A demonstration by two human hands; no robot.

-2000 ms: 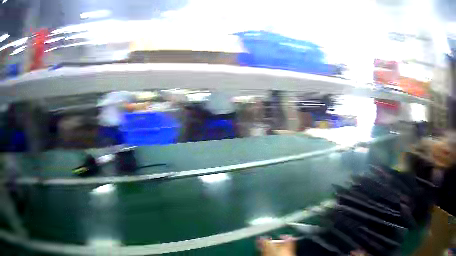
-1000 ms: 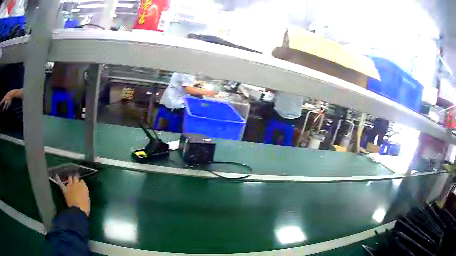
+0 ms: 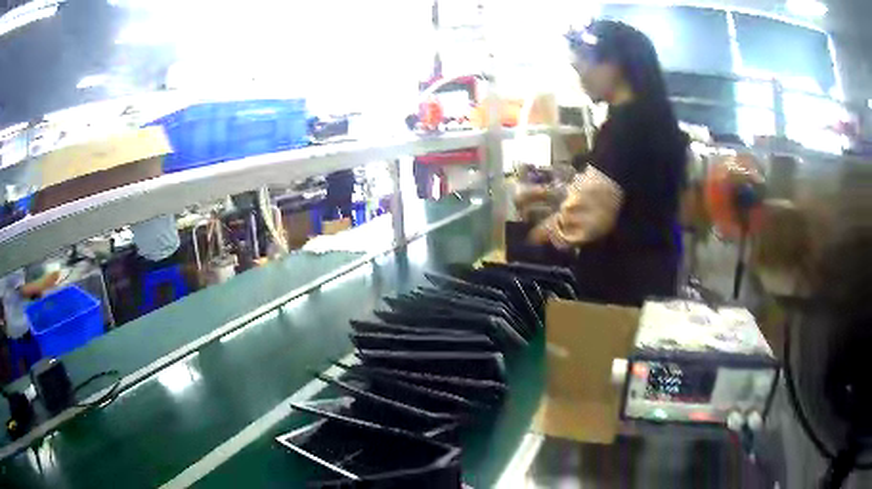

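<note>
A row of dark solar panels (image 3: 430, 358) leans and overlaps like fanned cards on the green bench (image 3: 229, 401), running from the lower middle away toward the back. The nearest panel (image 3: 368, 449) shows a pale border. The bench meter (image 3: 698, 372) stands at the right with red digits on its dark screen and leads at its lower right terminals. A brown cardboard flap (image 3: 588, 372) stands upright at the meter's left. Neither of my hands is in the picture.
A person in dark clothes (image 3: 636, 191) stands beyond the panels. The overhead shelf (image 3: 316, 160) holds a blue crate (image 3: 234, 132) and a brown carton (image 3: 100, 167). A small black box (image 3: 53, 384) sits at far left. An orange fan (image 3: 734, 196) and a blurred dark fan (image 3: 846, 315) are at right.
The view has swung right, bringing the whole panel row, the meter and the person into sight. My left hand, earlier reaching to a panel at the left, has left the picture.
</note>
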